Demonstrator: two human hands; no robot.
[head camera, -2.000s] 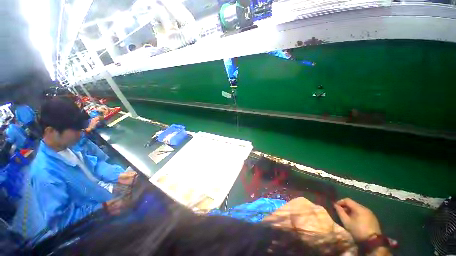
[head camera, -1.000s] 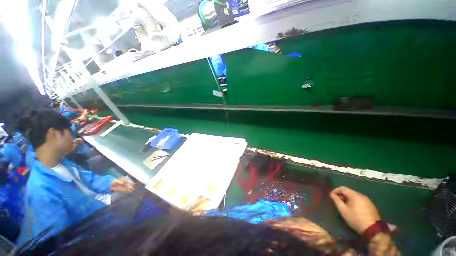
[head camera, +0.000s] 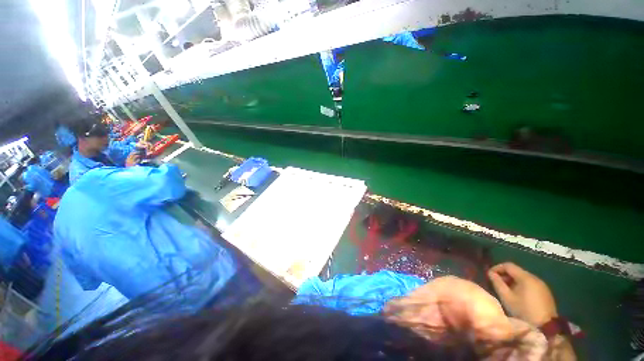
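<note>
A heap of tiny shiny pieces (head camera: 413, 259) lies on the dark green bench, with thin red strands (head camera: 385, 231) spread behind it. My left hand (head camera: 452, 307) is at the bottom, right of its blue sleeve (head camera: 364, 289); its fingertips are hidden and blurred. My right hand (head camera: 521, 292) is just right of it, fingers curled over the bench, with a dark red band (head camera: 556, 327) at the wrist. I cannot tell what either hand holds. A white compartment tray (head camera: 300, 218) lies left of the heap.
A blue bin (head camera: 251, 172) stands beyond the tray. The conveyor's chipped white edge (head camera: 494, 245) runs behind the heap. A person in a blue smock (head camera: 134, 233) leans at the left; another person sits beyond. A dark round grille (head camera: 637, 317) is cut off at the right edge.
The person at left has turned and leaned away towards the bench. My left hand shows more than one second ago, close to my right hand again. The view has shifted.
</note>
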